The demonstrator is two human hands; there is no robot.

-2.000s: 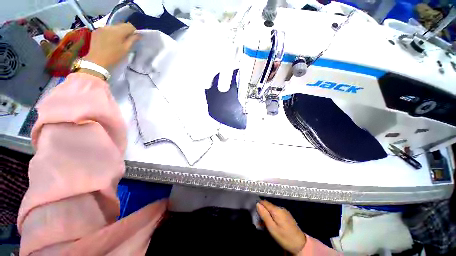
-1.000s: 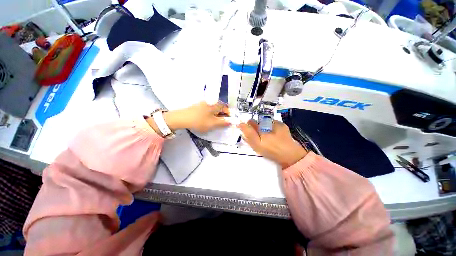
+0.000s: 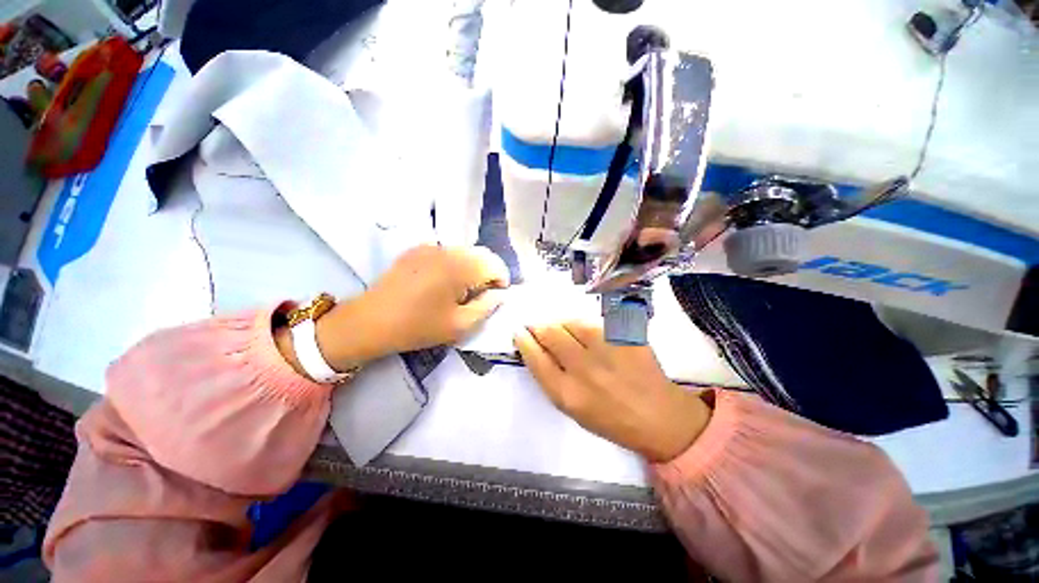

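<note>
My left hand [image 3: 427, 298] is left of the needle, its fingertips pinching the edge of a pale-side-up garment panel [image 3: 299, 139] with a strip of navy showing beside the machine head. My right hand [image 3: 606, 385] lies just in front of the presser foot [image 3: 581, 269], fingers pressed on the pale cloth. The cloth under the fingertips is washed out by the lamp, and the needle point cannot be made out. More pale pieces lie heaped under and left of my left hand. A stack of curved navy pieces [image 3: 815, 353] lies right of the needle.
The white JACK machine head [image 3: 798, 137] with its metal arm and grey knob stands close behind the hands. Thread snips [image 3: 987, 401] lie at the right. A red tray [image 3: 89, 105] sits at the far left. A measuring scale [image 3: 501, 492] runs along the table's front edge.
My right hand came up from below the table edge and my left hand came from the far left to the needle area. The view has moved closer to the machine head.
</note>
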